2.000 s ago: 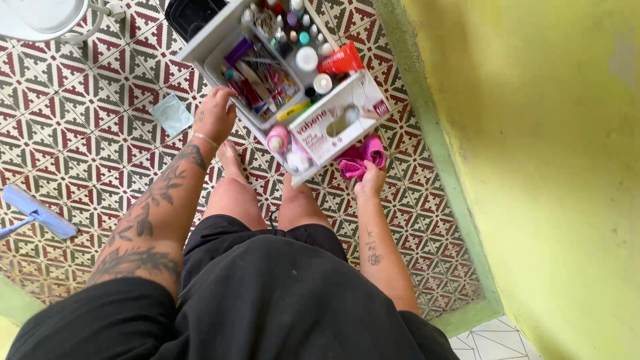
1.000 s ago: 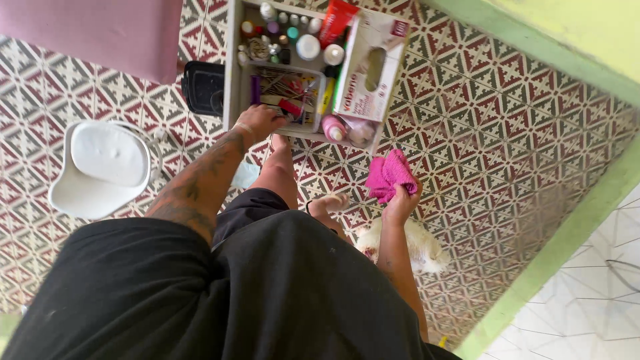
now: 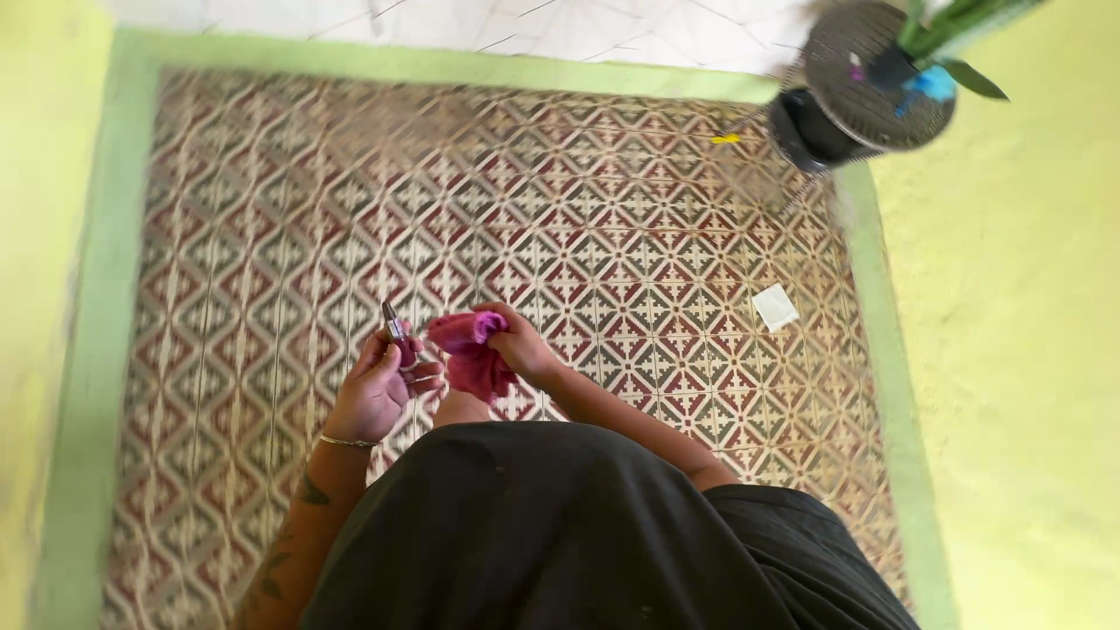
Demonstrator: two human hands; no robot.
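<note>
Between the thumb and fingers of my left hand [image 3: 376, 389] is a small dark red bottle [image 3: 407, 352], which looks like nail polish, with a dark and silvery pointed cap directed up and away from me. Some fingers of that hand are spread. My right hand [image 3: 521, 346] grips a crumpled pink cloth [image 3: 472, 350] that hangs just right of the bottle, with a small gap between them. Both hands are held above the tiled floor, in front of my dark shirt.
A round dark wicker table [image 3: 862, 74] with a potted plant [image 3: 927, 52] stands at the top right. On the patterned floor lie a white square packet [image 3: 775, 307] and a small yellow thing [image 3: 725, 138]. Yellow-green walls [image 3: 1006, 350] rise on both sides.
The view has turned far, away from the tray of bottles. My left hand, at the tray one second ago, now holds the small bottle. The pink cloth has stayed in my right hand.
</note>
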